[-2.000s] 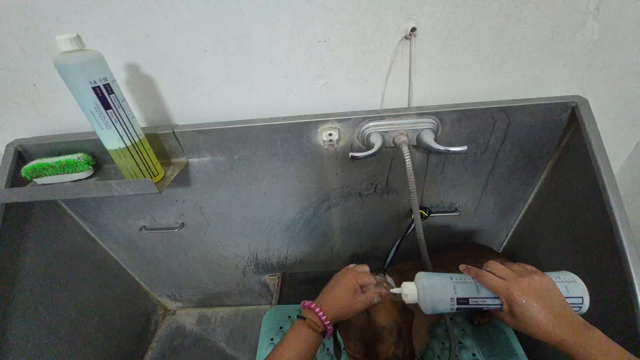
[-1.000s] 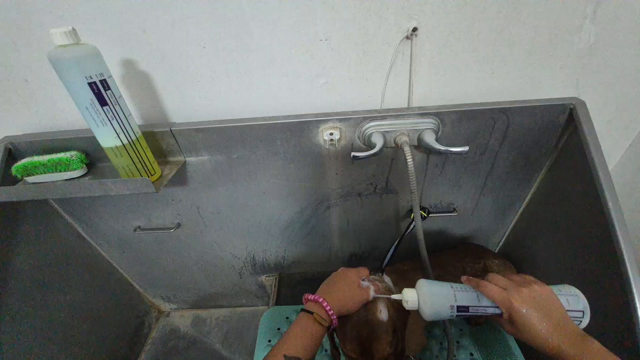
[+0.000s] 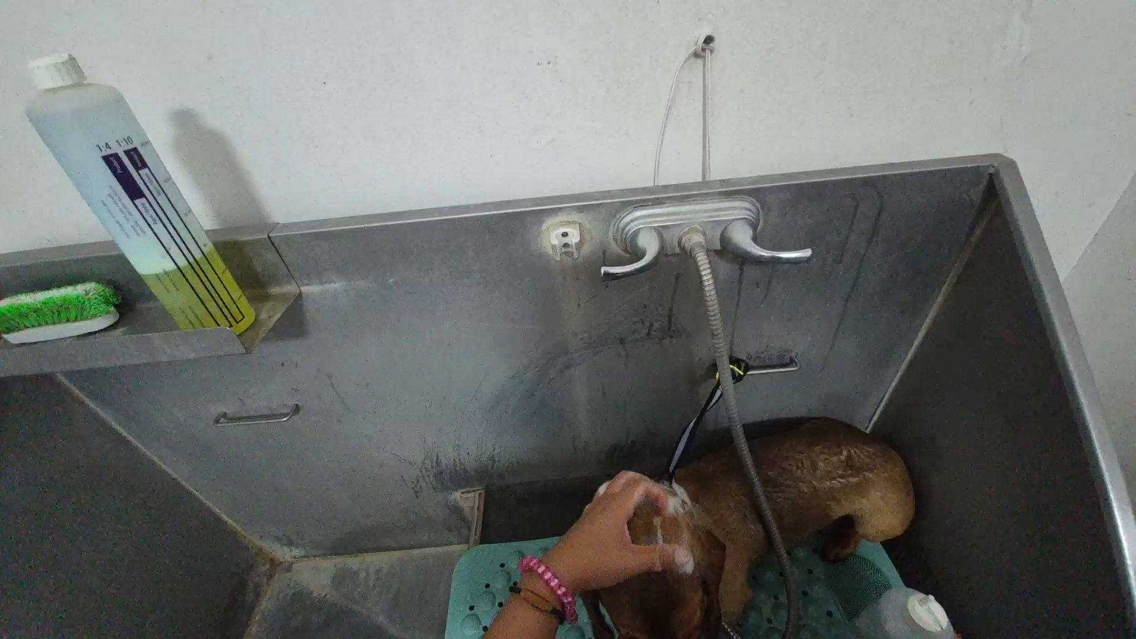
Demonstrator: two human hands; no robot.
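A wet brown dog (image 3: 799,479) is in a metal wash tub, on a green rubber bath mat (image 3: 506,577). My left hand (image 3: 612,541), with beaded bracelets at the wrist, rests on the dog's head, fingers spread and lathered with white foam. A black leash (image 3: 688,435) runs from the dog's neck to a metal bar (image 3: 777,366) on the back wall. At the bottom right edge shows the white cap and shoulder of a plastic squeeze bottle (image 3: 905,614). My right hand is out of view; whether it holds the bottle is hidden.
A ribbed metal shower hose (image 3: 741,426) hangs from the two-lever mixer tap (image 3: 692,235) past the dog. The left ledge (image 3: 160,351) carries a tilted bottle of yellow and clear liquid (image 3: 142,204) and a green-bristled brush (image 3: 58,311). The tub's right wall (image 3: 994,426) stands beside the dog.
The squeeze bottle, held by my right hand with its nozzle at my left hand, has moved down and right to the frame's edge. My right hand has left the view. My left hand has opened over the dog's head.
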